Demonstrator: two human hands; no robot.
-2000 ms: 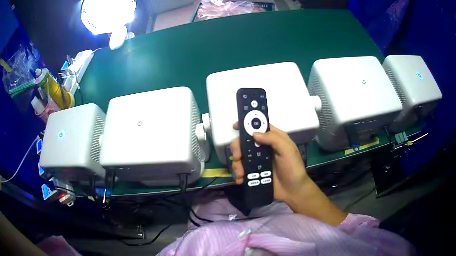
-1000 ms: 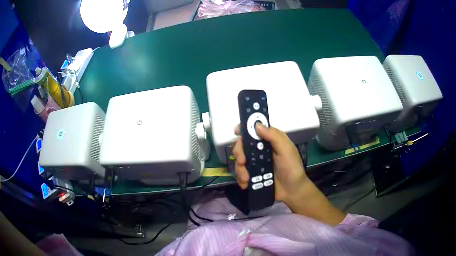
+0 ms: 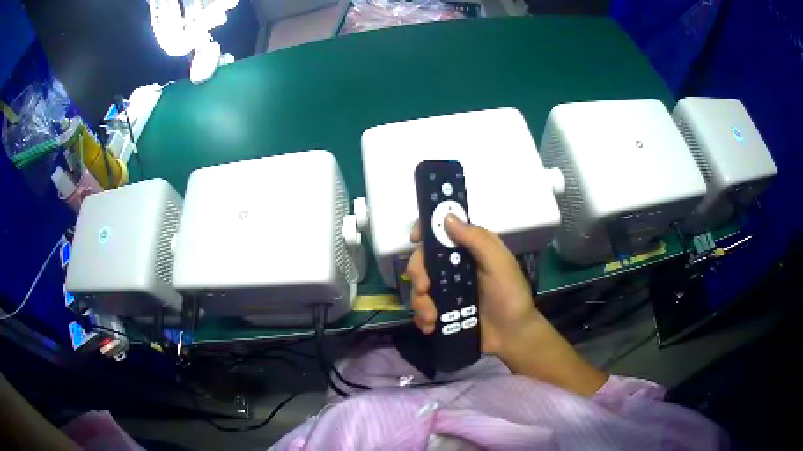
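My right hand (image 3: 493, 291) holds a black remote control (image 3: 451, 282) upright in front of the middle white unit (image 3: 471, 145). The thumb lies on the white navigation ring. The fingers wrap the remote's left side. The remote hides part of the middle unit. My left hand is not in view; only a blurred forearm shows at the lower left edge. Other white units stand in the row, the far left one (image 3: 123, 255) and the far right one (image 3: 726, 145) with blue glowing power symbols.
The units stand near the front edge of a green bench (image 3: 370, 75). Black cables (image 3: 322, 352) hang over that edge. A bright white fan-like thing (image 3: 204, 62) stands back left. Clear plastic bags (image 3: 40, 123) and a yellow roll-like object (image 3: 101, 158) lie left. Yellow tape (image 3: 377, 303) marks the near edge.
My thumb has moved up from below the navigation ring onto it. The remote has tilted and shifted slightly. The units have stayed in place.
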